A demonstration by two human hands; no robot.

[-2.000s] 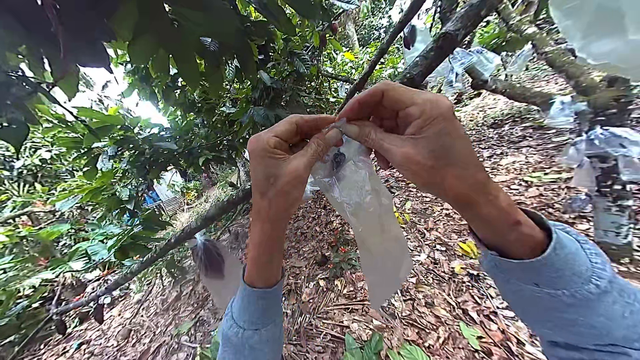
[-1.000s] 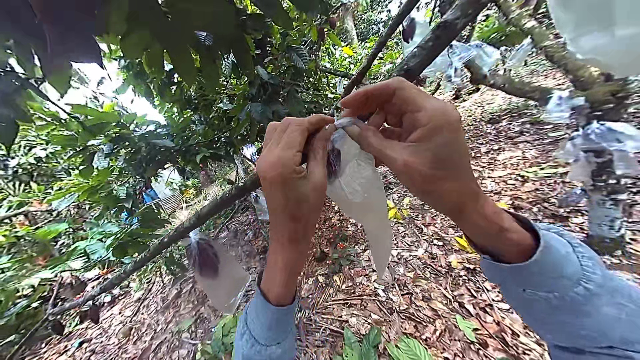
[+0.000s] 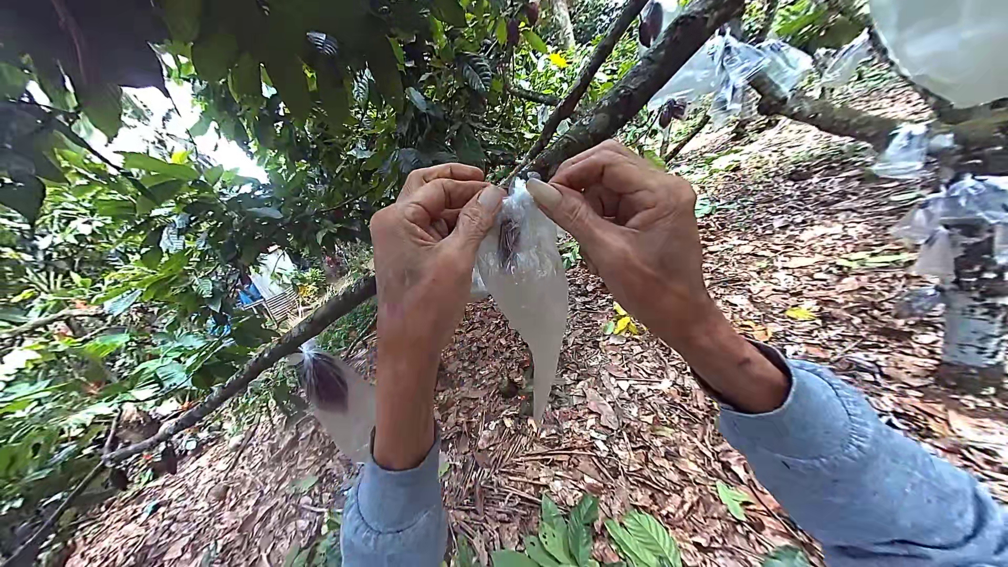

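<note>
A translucent plastic bag [image 3: 529,291] hangs just under a tree branch, with a dark cacao pod [image 3: 509,242] inside its upper part. My left hand [image 3: 437,236] pinches the gathered top of the bag from the left, thumb against fingers. On the other side of the bag's neck is my right hand [image 3: 630,228], its thumb and forefinger at the gathered plastic; whether it grips the plastic is hard to tell. The bag's lower end tapers to a point and hangs free. The pod's stem is hidden by the fingers and plastic.
A thick branch [image 3: 630,87] slants behind my hands and a thinner one [image 3: 260,366] runs down left. Another bagged pod [image 3: 327,386] hangs at lower left. More plastic bags [image 3: 937,47] hang at right near a pale trunk [image 3: 975,331]. Dry leaves [image 3: 630,441] cover the sloping ground.
My thumbs, close together at the bag's neck before, are now a little apart. The bag's lower part has become narrower and more twisted.
</note>
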